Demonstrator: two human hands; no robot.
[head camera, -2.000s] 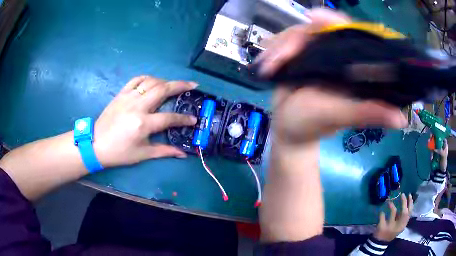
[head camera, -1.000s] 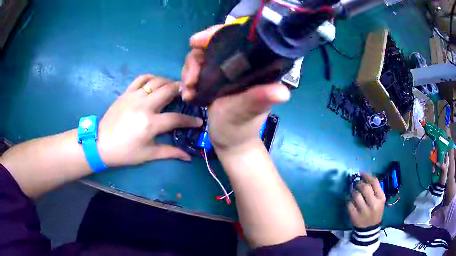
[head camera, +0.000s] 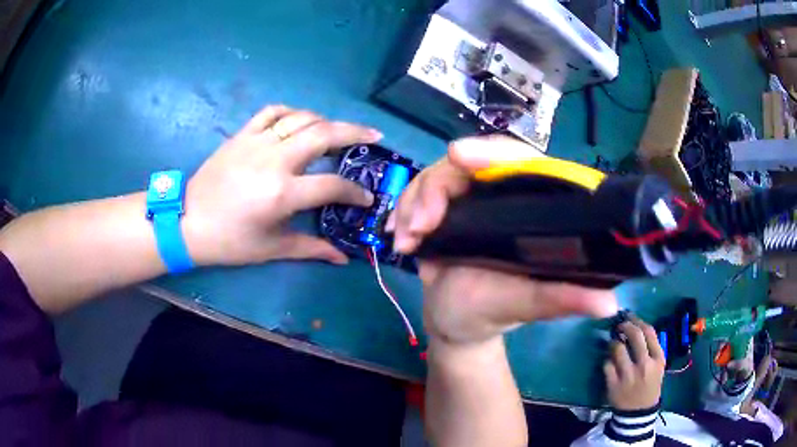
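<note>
A black plastic housing (head camera: 354, 157) lies on the bench with a bright blue cell (head camera: 391, 188) in it. Its red and white lead (head camera: 393, 301) trails towards the front edge. My left hand (head camera: 262, 188), with a blue wrist band, holds this housing at its left side, thumb and fingers spread around it. My right hand (head camera: 463, 262) grips a thick black electric screwdriver (head camera: 533, 223) with a yellow strip, lying nearly level, its front end over the housings. The tip is hidden by my fingers. The second housing is mostly hidden behind my right hand and the tool.
A white-grey metal screw feeder (head camera: 446, 65) stands beyond the housings. A cardboard box (head camera: 668, 122) of black parts is at the right. A neighbouring worker's hand (head camera: 635, 362) is at lower right by a housing with blue cells, near a green glue gun (head camera: 738, 324).
The screwdriver has swung from upright to nearly level, moving right and down, uncovering the feeder. My left hand has shifted slightly right with the housing. The neighbour's glue gun has tilted.
</note>
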